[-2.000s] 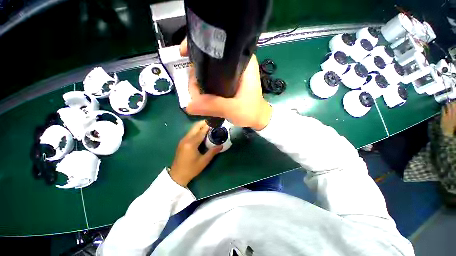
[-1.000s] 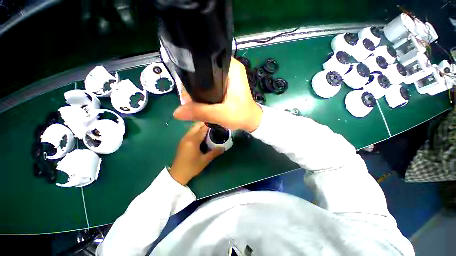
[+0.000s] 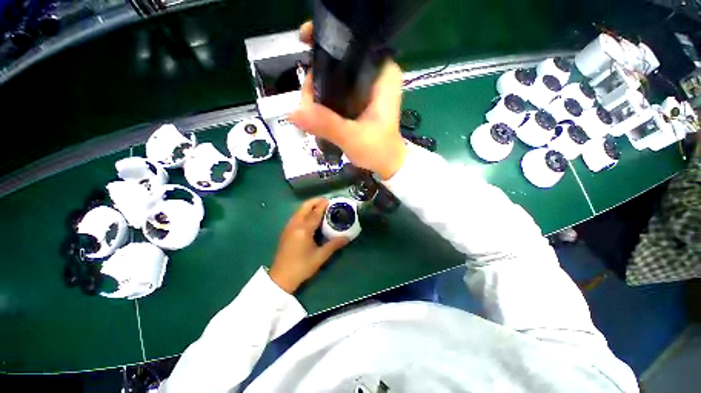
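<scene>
My left hand holds a small white camera housing on the bench, its round black face turned up. My right hand grips the large black electric screwdriver, which is partly blurred. The screwdriver's lower end is over the front of the grey-white screw feeder, apart from the housing. Its tip is hard to make out.
White outer shells and dark small parts lie at left. Black rings lie right of the feeder. Finished housings stand in rows at right, beside white camera bodies. A person's checked sleeve shows at far right.
The screwdriver and my right hand have risen off the housing and moved up to the screw feeder. My left hand still holds the housing. The whole view has shifted slightly.
</scene>
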